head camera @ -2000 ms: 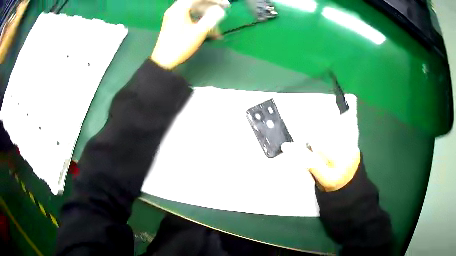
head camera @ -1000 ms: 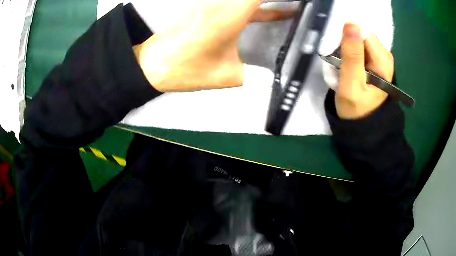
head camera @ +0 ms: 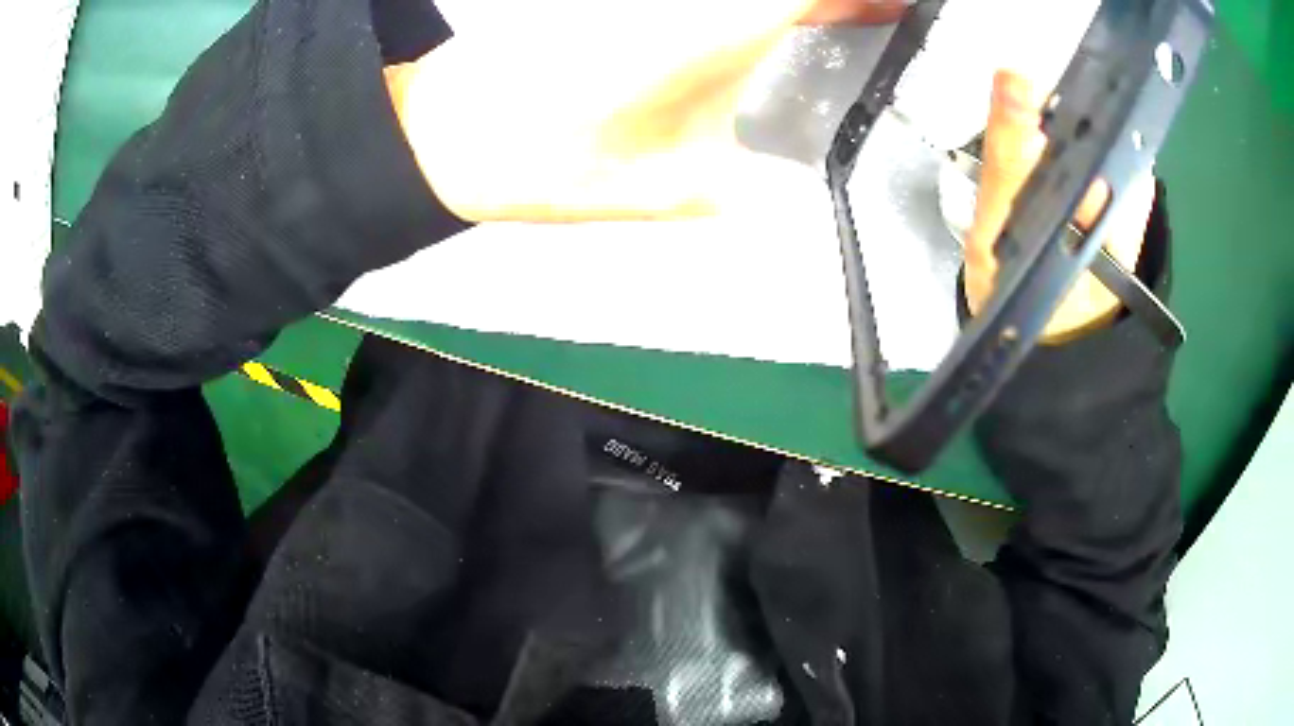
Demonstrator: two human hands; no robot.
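A dark phone frame (head camera: pixel 979 319), open with side slots and edge holes, is tilted above the white sheet (head camera: pixel 596 291); its top is cut off. My left hand (head camera: pixel 610 121) comes from the left and reaches the frame's upper part; its fingertips are mostly cut off by the top edge. My right hand (head camera: pixel 1008 170), partly hidden behind the frame, holds metal tweezers (head camera: pixel 1142 301). The tweezers point up and left; their tips lie near the inside of the frame and contact cannot be told. A white cap covers a right fingertip.
The dark green bench mat (head camera: pixel 681 380) shows around the sheet, with its curved front edge before my dark clothing. Another white sheet (head camera: pixel 26 185) is at the far left. A greyish speckled patch (head camera: pixel 816 85) lies beside my left hand. A pale surface is at the right.
Since the first frame, my left hand has come back from the green surface. The phone frame has since turned and moved right and lower, showing more of its opening. The tweezers are still in my right hand.
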